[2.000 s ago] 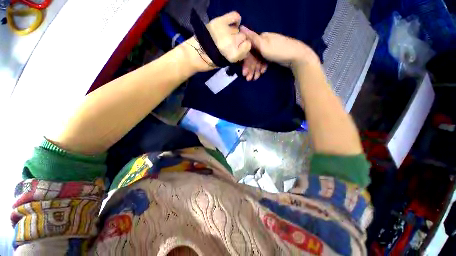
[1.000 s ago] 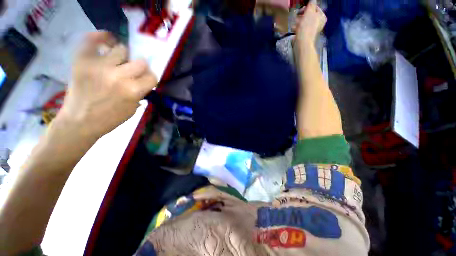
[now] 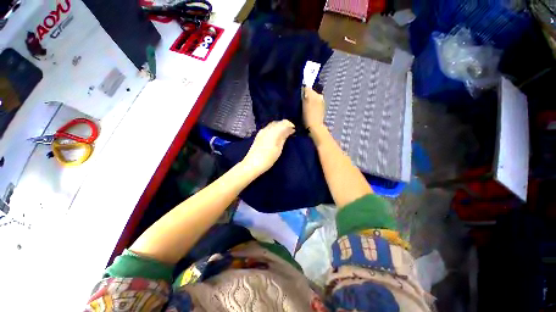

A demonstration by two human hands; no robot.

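Navy cloth pieces (image 3: 283,177) lie over a grey ribbed board and hang towards my lap. My left hand (image 3: 269,146) is on the cloth near its middle, with curled fingers pinching it; the fingertips are partly hidden. My right hand (image 3: 314,108) is just ahead and to the right, closed on the cloth's right edge. A small white tag (image 3: 311,74) shows on the dark cloth just beyond my right fingers.
At left is the white, red-edged table (image 3: 143,158) with the sewing machine (image 3: 100,46) and scissors (image 3: 75,141) with red and yellow handles. The ribbed board (image 3: 372,116) rests on a blue crate. A clear plastic bag (image 3: 466,61) lies at upper right.
My left hand has come from over the table onto the cloth. My outstretched right hand has drawn back beside it. The cloth now lies across the board, with its tag showing.
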